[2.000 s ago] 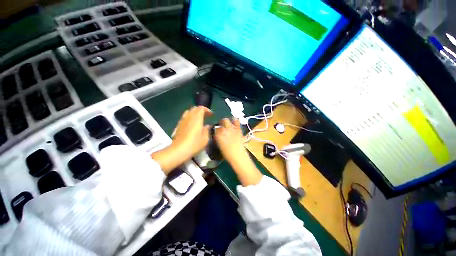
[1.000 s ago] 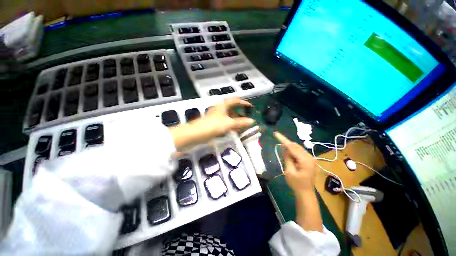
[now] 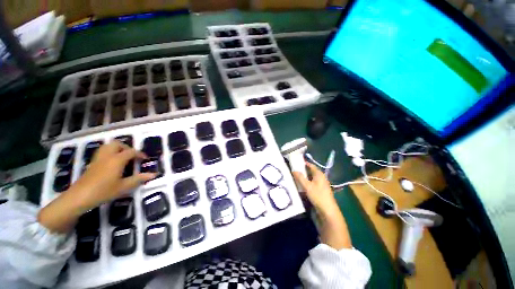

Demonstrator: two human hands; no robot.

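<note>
A large white tray (image 3: 206, 249) lies in front of me with rows of black square watch units (image 3: 192, 230). Several units near its right end look white from glare or pale faces. My left hand (image 3: 113, 175) is over the tray's left half, thumb and fingertips closed around one watch unit (image 3: 150, 166) in the upper rows. That hand hides some units and pockets. My right hand (image 3: 321, 197) is just past the tray's right edge, its fingers closed around a white barcode scanner (image 3: 296, 155), whose handle is partly hidden.
Two more trays of dark units stand behind, at left (image 3: 129, 112) and centre (image 3: 265, 103). A black mouse (image 3: 317, 125), tangled white cables (image 3: 375, 163), another scanner (image 3: 411, 242) and a single black unit (image 3: 385, 206) are at right. A cyan monitor (image 3: 418, 62) and a white one stand beyond.
My left hand has moved left from the front tray's right end to its left half. My right hand has moved from open beside the cables to the scanner and closed on it.
</note>
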